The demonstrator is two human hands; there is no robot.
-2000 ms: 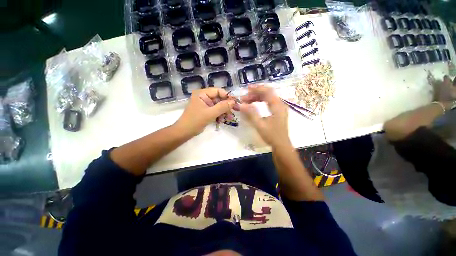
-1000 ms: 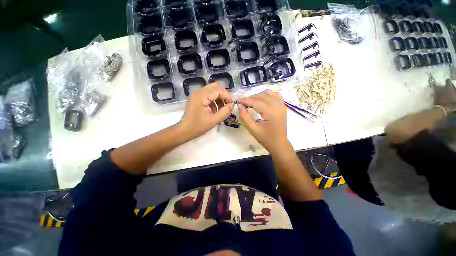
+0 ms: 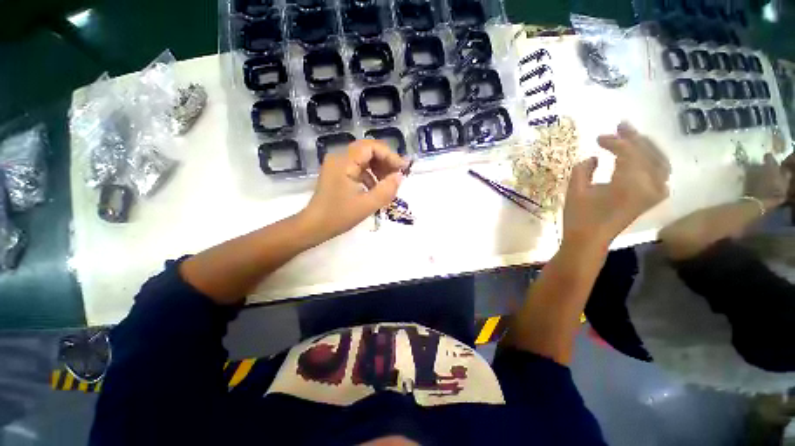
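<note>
My left hand is raised over the near edge of the blister tray, thumb and forefinger pinched on a tiny dark part. A small pile of black components lies just below it on the white sheet. My right hand is held in the air to the right of the pale parts heap, its fingers spread and nothing visible in them. Dark tweezers lie at the heap's left edge. The clear blister tray holds rows of black housings.
Short black strips lie in a column right of the tray. Clear bags of parts and a loose black housing lie at left. Another bag lies at upper right. At right are a second tray and another person's arm.
My right hand has left my left fingertips and moved right, past the pale heap, with its fingers opened. My left hand has stayed nearly in place. The tweezers are more fully visible.
</note>
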